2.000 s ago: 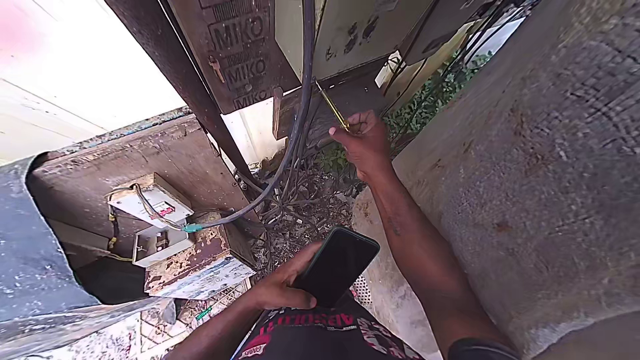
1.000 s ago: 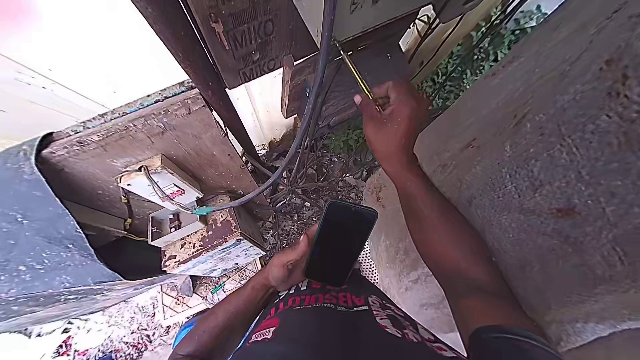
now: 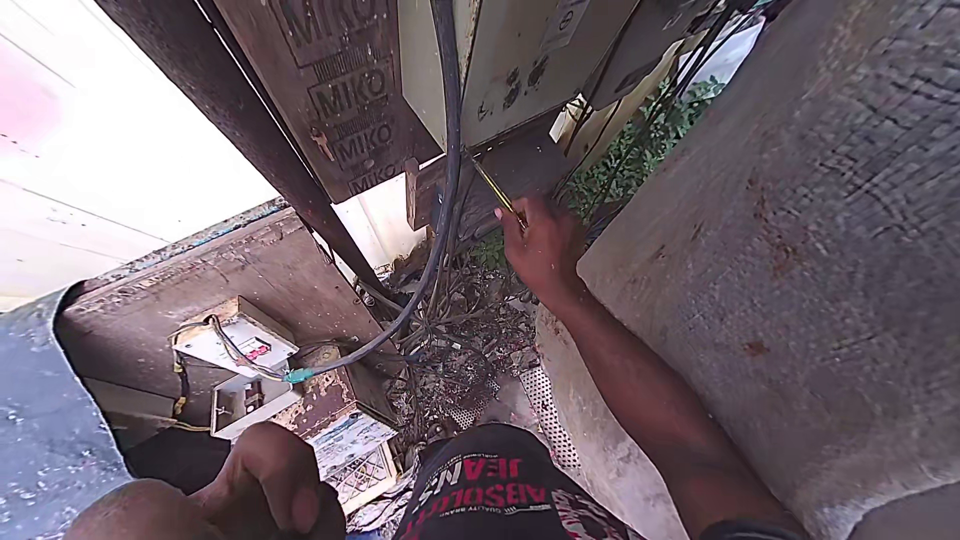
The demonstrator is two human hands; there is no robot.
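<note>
My right hand (image 3: 544, 244) grips a thin screwdriver-like tool (image 3: 493, 185) with a yellow and dark shaft. Its far end is at the lower edge of a beige metal cabinet (image 3: 517, 82), close beside a thick grey cable (image 3: 448, 187). Low at the left, close to the camera, is my left hand (image 3: 274, 480) with bent fingers; whether it holds anything is hidden. Above it, the cable runs through a green taped joint (image 3: 298, 375) to an opened white electrical box (image 3: 240, 343). A smaller box with an open front (image 3: 251, 401) sits just below that one.
A large grey rounded surface (image 3: 750, 300) fills the right side. A rusty metal post (image 3: 247, 127) slants beside a printed brown board (image 3: 345, 90). Loose wires and litter (image 3: 465, 352) cover the ground, with green plants (image 3: 637, 157) behind. A grey sheet (image 3: 56, 427) stands at the left.
My left hand has moved left and closer to the camera; the smartphone it held earlier is no longer visible. My right hand still holds the thin tool near the cabinet's lower edge.
</note>
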